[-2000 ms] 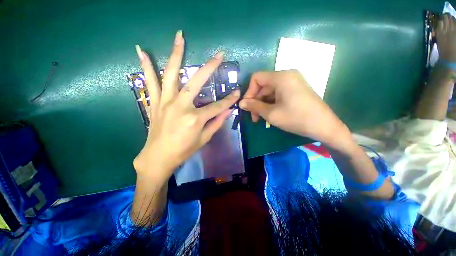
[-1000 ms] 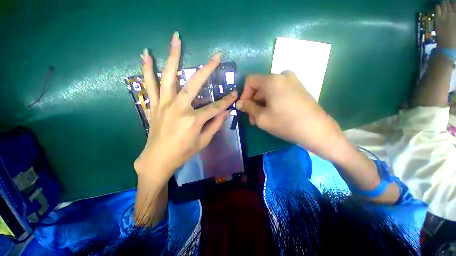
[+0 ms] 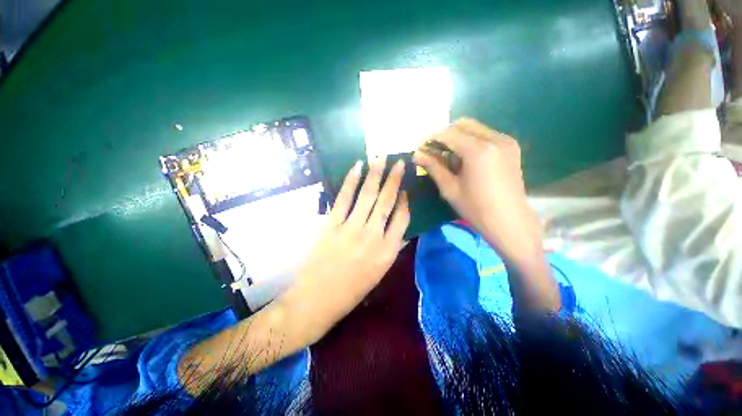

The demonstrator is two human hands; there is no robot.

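Note:
The open tablet point(image 3: 264, 236) lies on the green bench, its circuit board at the far end and its bright white panel nearer me. The white backing sheet point(image 3: 405, 110) lies to its right, with a dark block at its near end. My left hand point(image 3: 358, 248) lies flat, fingertips at the sheet's near dark end, its wrist over the tablet's near right part. My right hand point(image 3: 480, 171) has thumb and index finger pinched at the right of that dark end, by a small yellow spot. Whether a piece is between these fingertips cannot be seen.
A blue box point(image 3: 49, 305) with pale labels stands at the left edge. A thin dark strand lies on the bench at left. Another person's arm point(image 3: 687, 77) and cream sleeve are at the right, beside another open unit point(image 3: 647, 41) at the top right.
My left hand has left the tablet's board and moved right to the sheet's near end. My right hand has moved from the tablet's edge to the sheet. The view has shifted.

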